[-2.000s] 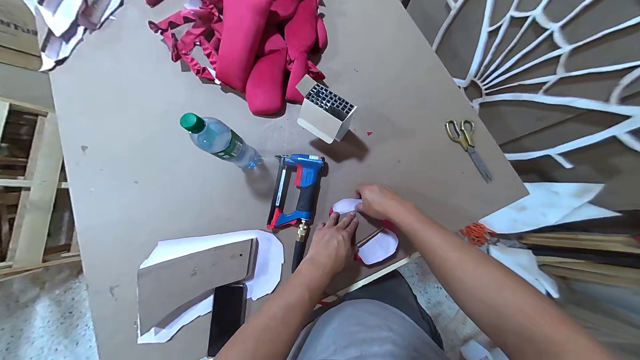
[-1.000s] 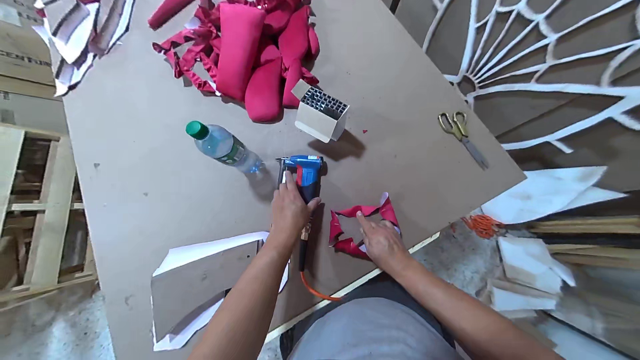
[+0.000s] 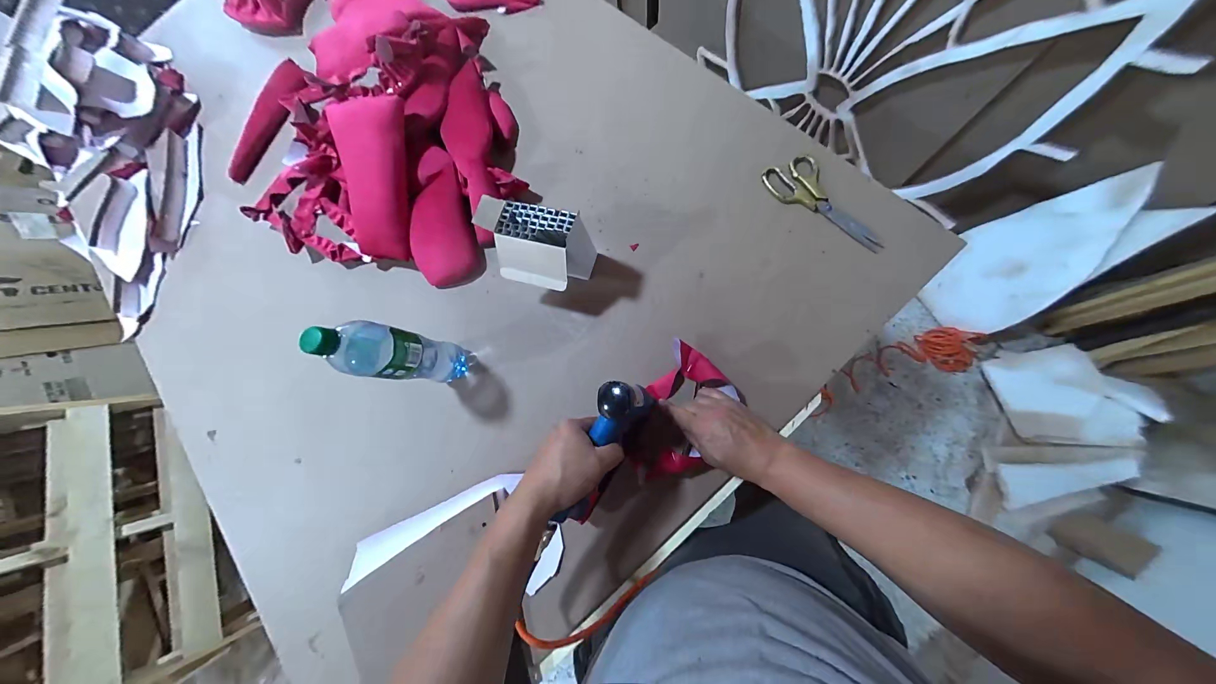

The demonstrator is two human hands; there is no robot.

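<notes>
My left hand (image 3: 572, 464) grips the handle of a blue pneumatic stapler (image 3: 608, 423), held upright near the table's front edge. The stapler's nose is hidden, so whether it touches the work cannot be told. Just right of it, my right hand (image 3: 724, 432) presses on a small piece covered in red fabric (image 3: 699, 369), whose fabric edges stick up around a pale middle. An orange air hose (image 3: 608, 617) curves below the left forearm. Up from the hands stands an open box of staples (image 3: 543, 249). A plastic bottle with a green cap (image 3: 380, 351) lies or stands to its left; which cannot be told.
Red padded pieces (image 3: 380, 171) are heaped on the table (image 3: 532, 370). Gold-handled scissors (image 3: 825, 201) lie toward the right corner. A flat board (image 3: 427, 579) with white padding is under my left forearm. Offcuts are piled at upper left; wooden frames (image 3: 81, 532) stand beyond the left edge.
My left hand has lifted the stapler from the table and brought it rightward to the red piece. Earlier, the red piece was turned over, showing its folded fabric edges. My right hand stays on it.
</notes>
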